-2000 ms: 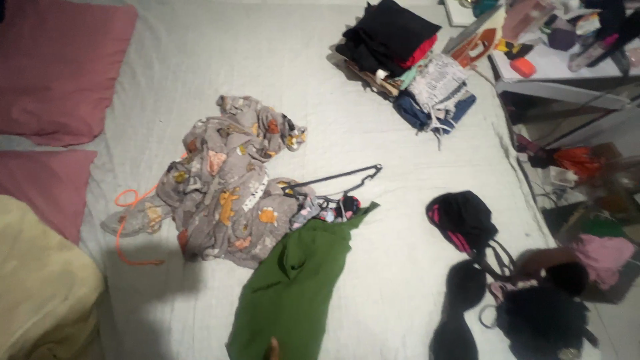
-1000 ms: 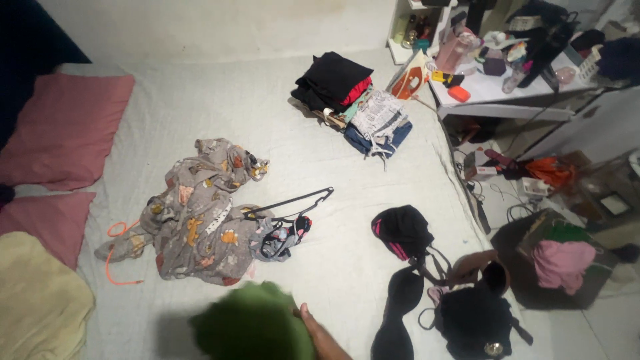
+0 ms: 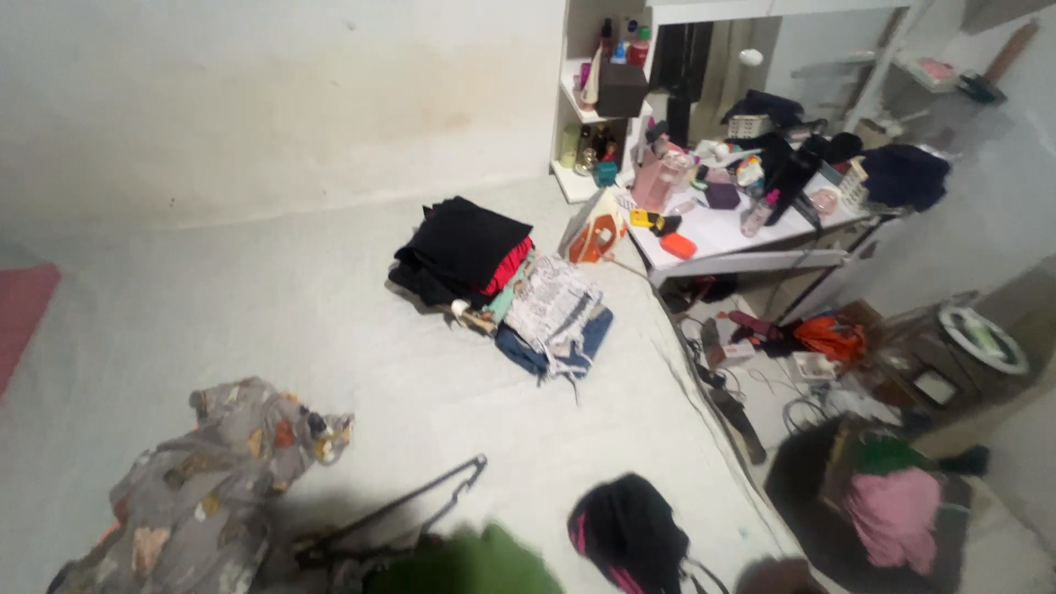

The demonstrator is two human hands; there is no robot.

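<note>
A green cloth garment shows blurred at the bottom edge of the head view, partly cut off. Neither of my hands is visible. Just above and left of the green cloth lies a black hanger. A crumpled grey printed garment spreads at the lower left. Stacked folded clothes lie near the middle, with a black garment on top of one pile and a white printed garment over blue denim beside it. A black and pink item rests at the lower right.
A clothes iron stands at the bed's far corner by a cluttered white dressing table. A pink pillow lies at far left. Beyond the bed's right edge, cables and a dark container with pink cloth occupy the floor.
The green garment, spread flat two seconds ago, was bunched beside a hand one second ago. That hand is now out of view. The view has shifted toward the dressing table.
</note>
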